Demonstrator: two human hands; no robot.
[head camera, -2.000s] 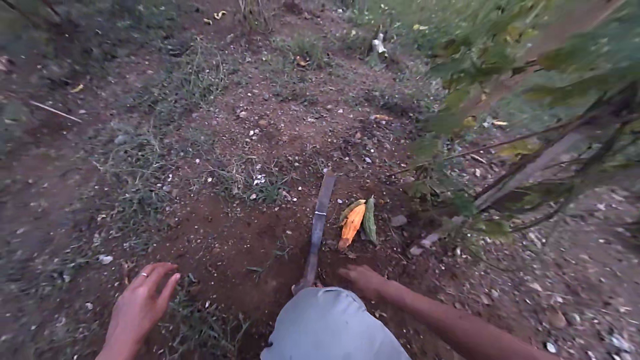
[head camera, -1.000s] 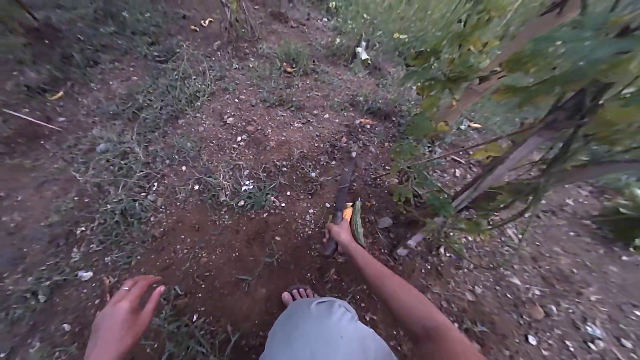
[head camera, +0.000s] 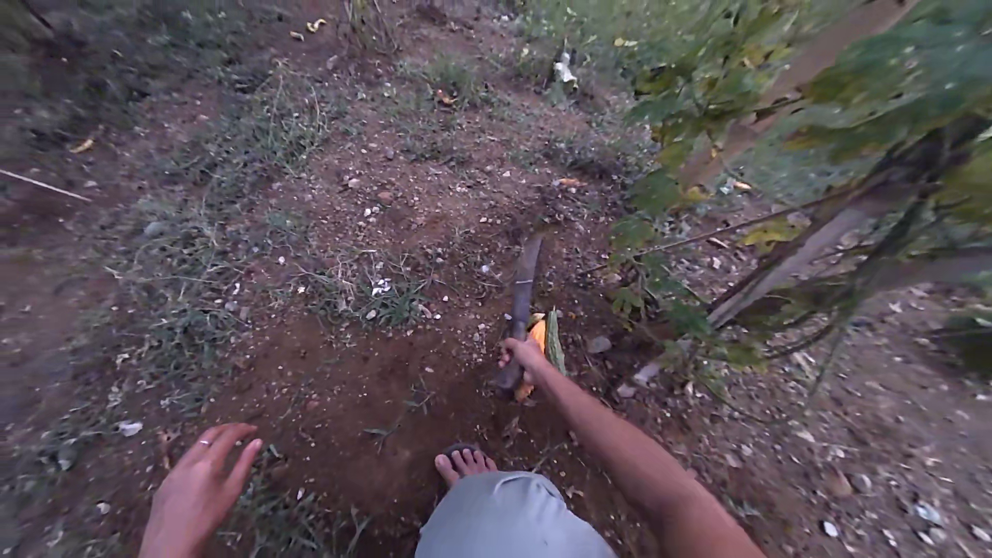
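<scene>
My right hand (head camera: 527, 358) is closed around the handle of a machete (head camera: 525, 283), whose long dark blade points forward, away from me. Just right of the handle lie an orange ripe bitter gourd (head camera: 538, 335) and a green ridged bitter gourd (head camera: 553, 341) on the soil, the orange one partly hidden by my hand. At the lower left my left hand (head camera: 203, 477) hangs with its fingers apart, holding nothing; a ring is on one finger.
Leafy vines (head camera: 666, 232) climb wooden poles (head camera: 806, 252) on the right. Grass tufts (head camera: 387, 298), small stones and a pale stick (head camera: 45, 184) are on the bare soil. My foot (head camera: 465, 463) and clothed knee (head camera: 508, 515) are at the bottom.
Two seconds ago my right hand was beside the machete, not on its handle; it then took hold of the handle. The blade now points forward, left of the gourds. My left hand stays empty.
</scene>
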